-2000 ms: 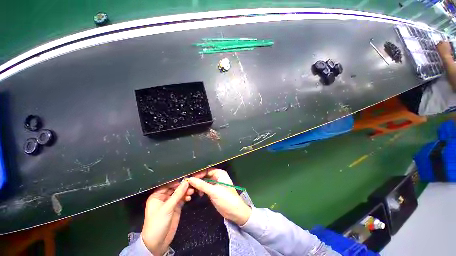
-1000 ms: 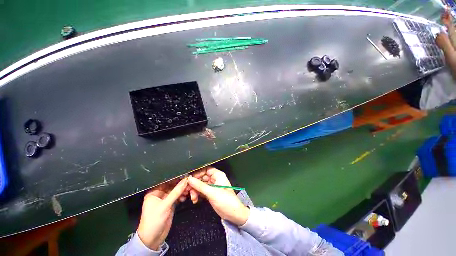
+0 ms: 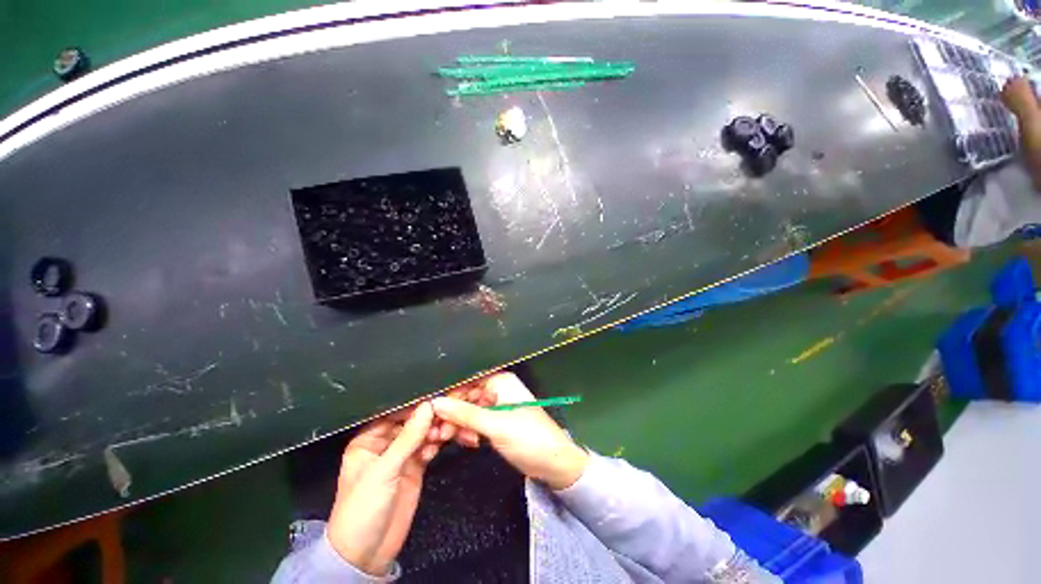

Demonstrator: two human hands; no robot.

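My left hand [image 3: 382,485] and my right hand [image 3: 516,439] meet at the fingertips just below the bench edge. A green stick [image 3: 554,402] pokes out to the right from my right hand's fingers. Something very small is pinched between the fingertips; the fingers hide what it is. A shallow black box [image 3: 388,237] full of tiny black parts sits on the bench in front. A bundle of green sticks [image 3: 537,75] and a small whitish round circuit board [image 3: 510,124] lie behind it.
Black round housings stand in clusters at left [image 3: 66,310] and right [image 3: 758,142]. A thin rod [image 3: 878,102], a dark heap [image 3: 906,99] and a compartment tray [image 3: 965,103] lie far right, by another person's hand [image 3: 1019,98]. A black disc [image 3: 71,63] is on the green belt.
The disc on the belt has moved left. The green stick in my right hand has tilted from sloping down to slightly up. The view has shifted a little; both hands stay together.
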